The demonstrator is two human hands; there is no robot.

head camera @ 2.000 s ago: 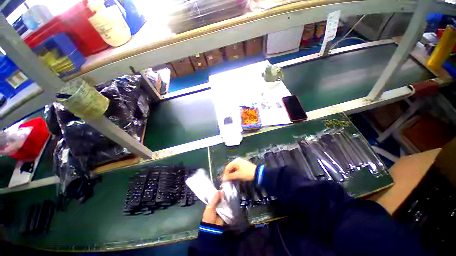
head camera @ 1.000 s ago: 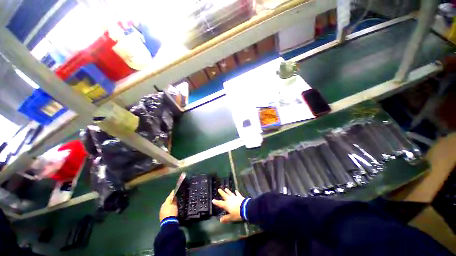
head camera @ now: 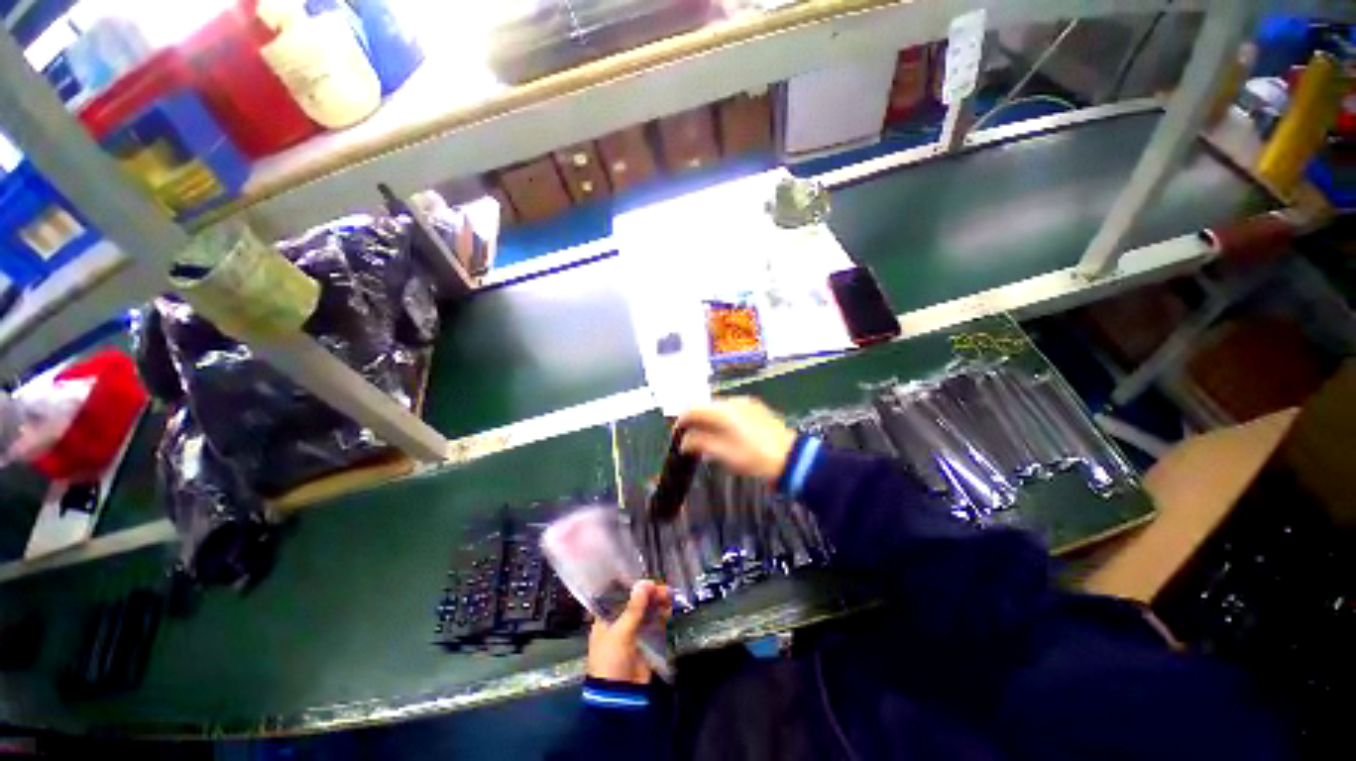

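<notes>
My left hand [head camera: 628, 636] holds a small stack of whitish clear poly bags [head camera: 591, 553] near the bench's front edge. My right hand [head camera: 738, 440] grips the top end of a black remote control [head camera: 677, 479], held upright just above and right of the bags. The remote is outside the bags as far as I can see. Unbagged remotes [head camera: 506, 583] lie in a block left of my left hand. Bagged remotes [head camera: 932, 446] with shiny film lie in a row at the right, partly behind my right hand and sleeve.
An open carton [head camera: 1208, 503] with shiny black pieces stands at lower right. A crumpled black plastic bag [head camera: 283, 372] lies at left by the shelf post. White paper [head camera: 714, 253], an orange-filled tray [head camera: 735, 335] and a phone [head camera: 864, 306] are behind the hands. More black pieces [head camera: 112, 639] lie far left.
Both hands have moved right from the block of unbagged remotes, and the view has shifted. My right hand, which was open on the block a second ago, now holds a remote raised.
</notes>
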